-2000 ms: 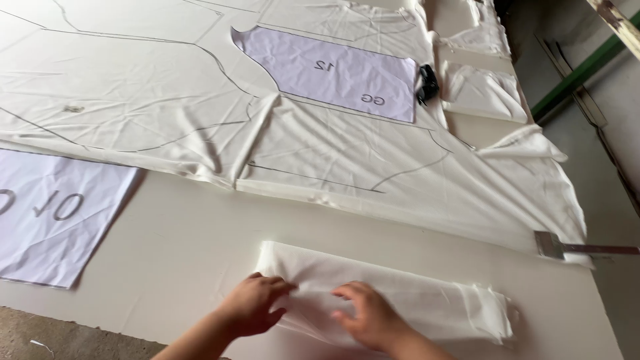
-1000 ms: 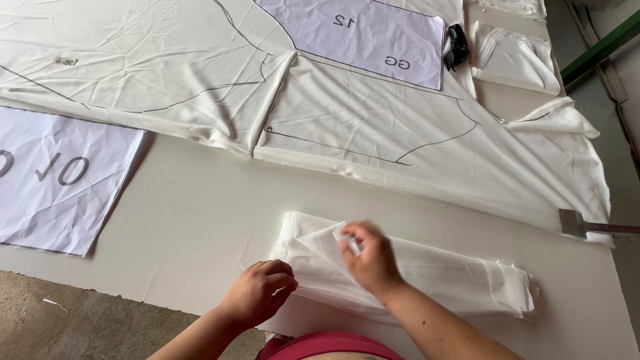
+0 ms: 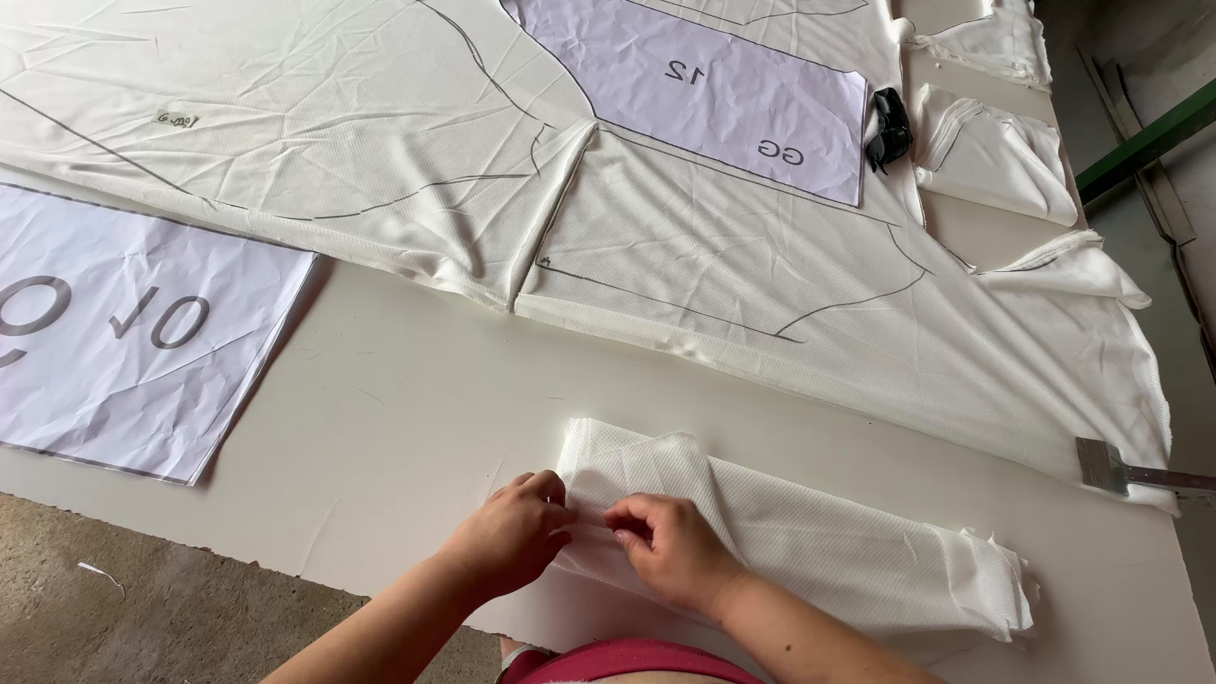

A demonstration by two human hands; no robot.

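A folded bundle of white fabric (image 3: pixel 836 532) lies near the table's front edge, with a loose flap turned over near its left end. My left hand (image 3: pixel 518 532) is at the bundle's left end, fingers curled at the cloth's edge. Just right of it, my right hand (image 3: pixel 670 551) rests over the bundle, thumb and forefinger close together near the flap. Whether either hand pinches cloth cannot be made out. Beyond the bundle spreads a large layered white fabric (image 3: pixel 399 123) with pattern outlines drawn in dark lines.
Paper patterns lie at left (image 3: pixel 142 332) and on the spread fabric (image 3: pixel 731 85). A black object (image 3: pixel 889 131) sits beside the upper pattern. A metal clamp (image 3: pixel 1104 465) is at the right edge. Folded white pieces (image 3: pixel 1007 157) lie at upper right.
My right hand has come down from the raised flap toward my left hand. The flap now lies folded across the bundle's left part, where two seconds ago the top looked flatter.
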